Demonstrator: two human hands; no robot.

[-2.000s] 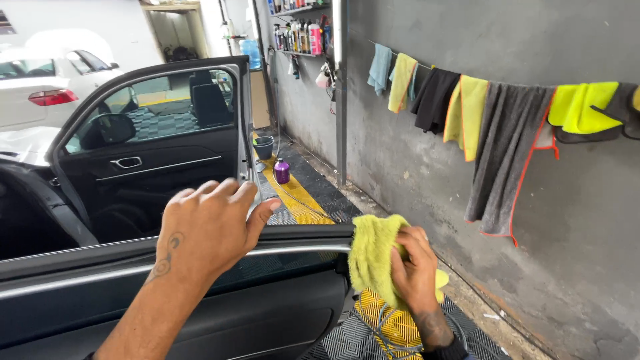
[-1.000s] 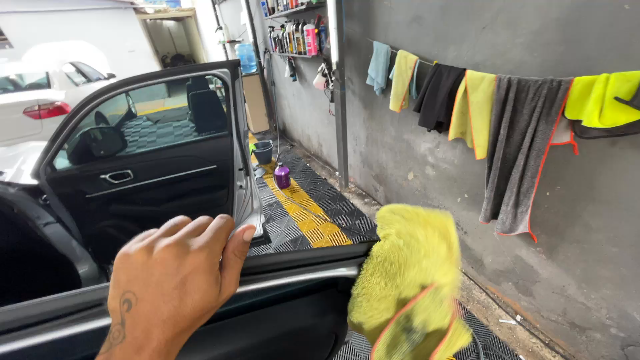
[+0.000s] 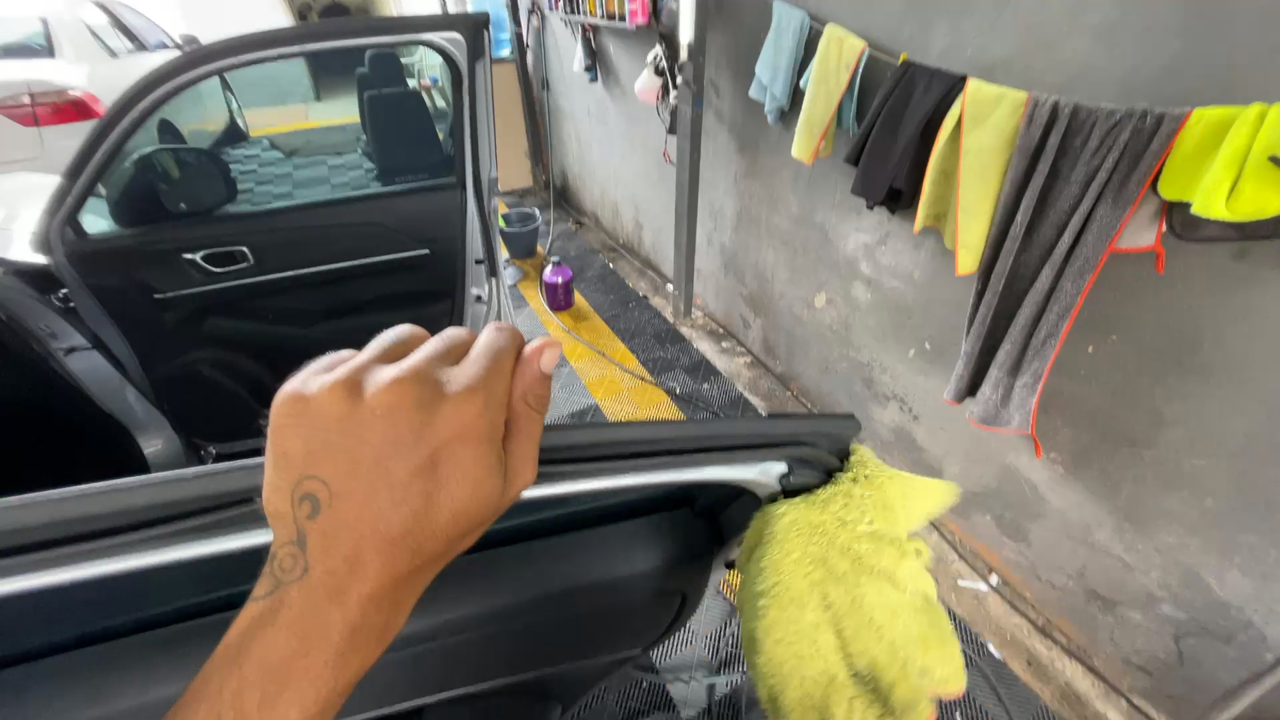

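My left hand (image 3: 400, 440) is curled over the top edge of the near car door (image 3: 620, 450), with its fingers on the far side and its thumb at the right. At that door's right end hangs a yellow-green microfiber towel (image 3: 850, 590), draped against the corner. The towel covers my right hand, so its fingers do not show. Beyond stands another opened car door (image 3: 330, 270) with its window, mirror and inner handle in sight.
Several cloths, among them a gray towel (image 3: 1060, 240), hang on a line along the gray wall (image 3: 800, 270). A metal post (image 3: 687, 180), a purple bottle (image 3: 558, 284), a dark bucket (image 3: 520, 232) and a hose lie beyond the doors. A white car (image 3: 60, 100) stands at the upper left.
My right hand, visible on the towel two seconds ago, is now hidden behind it. The towel has dropped lower at the door's end. My left hand has closed down onto the door edge.
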